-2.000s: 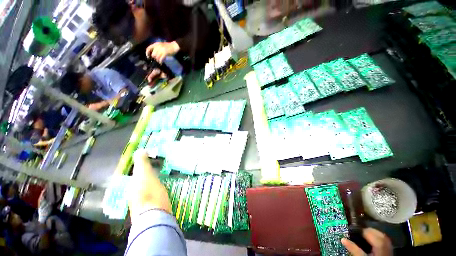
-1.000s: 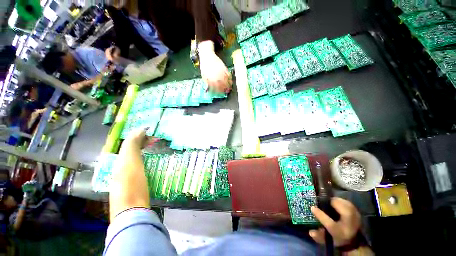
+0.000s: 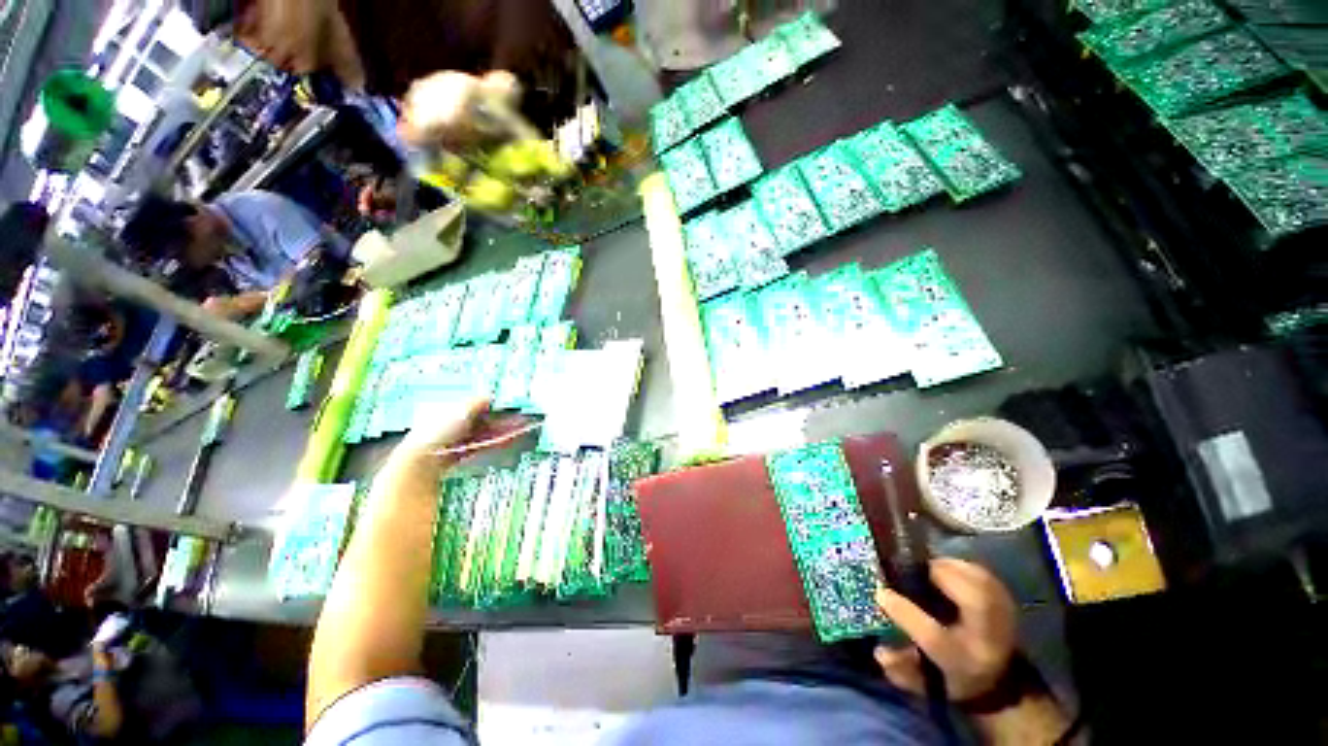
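Observation:
My left hand (image 3: 455, 426) is over the near edge of the flat rows of boards (image 3: 481, 303), its fingers partly blurred. A thin pale strand, like solder wire (image 3: 507, 439), runs from its fingers. My right hand (image 3: 964, 635) is closed around the black soldering iron (image 3: 904, 542), which points away from me. The iron lies over the right part of the red-brown pad (image 3: 714, 547), beside a green circuit board (image 3: 827, 532) lying on the pad. My right fingertips are at the board's near right corner.
An upright row of boards (image 3: 532, 528) stands left of the pad. The dross cup (image 3: 1037, 469) and yellow sponge (image 3: 1104, 554) are to the right. Yellow-green strips (image 3: 682, 313) separate the flat boards. A person's blurred hand (image 3: 459, 110) is across the bench. A black station (image 3: 1238, 445) is far right.
The other person's hand has moved back from the flat boards towards the far side. My left hand has shifted right over the near boards. My right hand still holds the iron.

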